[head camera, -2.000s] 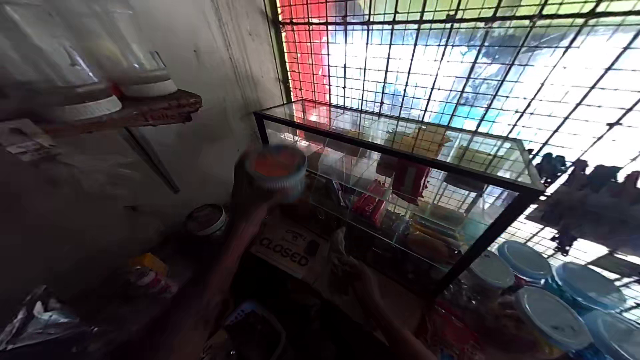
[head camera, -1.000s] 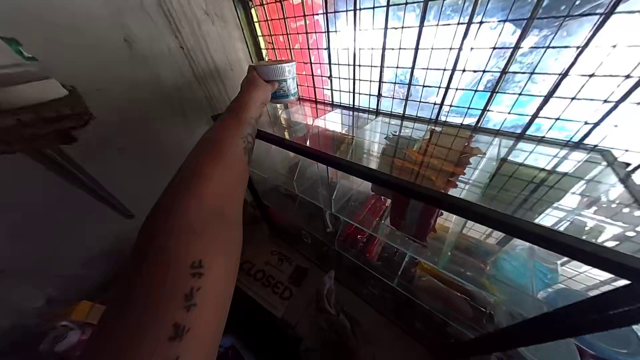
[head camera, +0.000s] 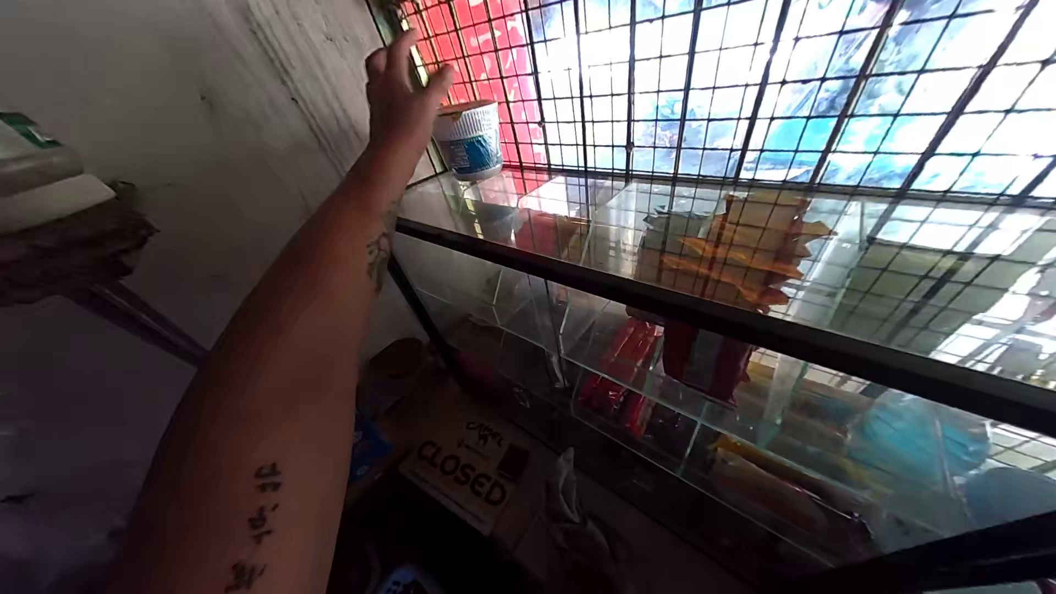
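A white-and-blue cup with ridged sides and an orange-brown lid (head camera: 470, 140) stands upright on the glass top of the display case (head camera: 615, 223), in its back left corner by the wire grille. Just above and to the left of the cup is my left hand (head camera: 404, 95), its fingers spread and holding nothing. The forearm reaches up across the left half of the view. My right hand is out of the frame. Through the glass, brown and orange packets (head camera: 742, 247) and red packets (head camera: 623, 363) show inside the case.
A wire grille (head camera: 631, 99) rises behind the case. At the left, a rough shelf (head camera: 66, 239) on a metal bracket juts from the wall and holds a container. Below the case lie a cardboard sign (head camera: 462, 470) with writing and a crumpled plastic bag (head camera: 569, 511).
My left hand has let go of the cup and moved up off it. Two seconds ago that hand held the cup in front of the case, and my right hand was visible lower down.
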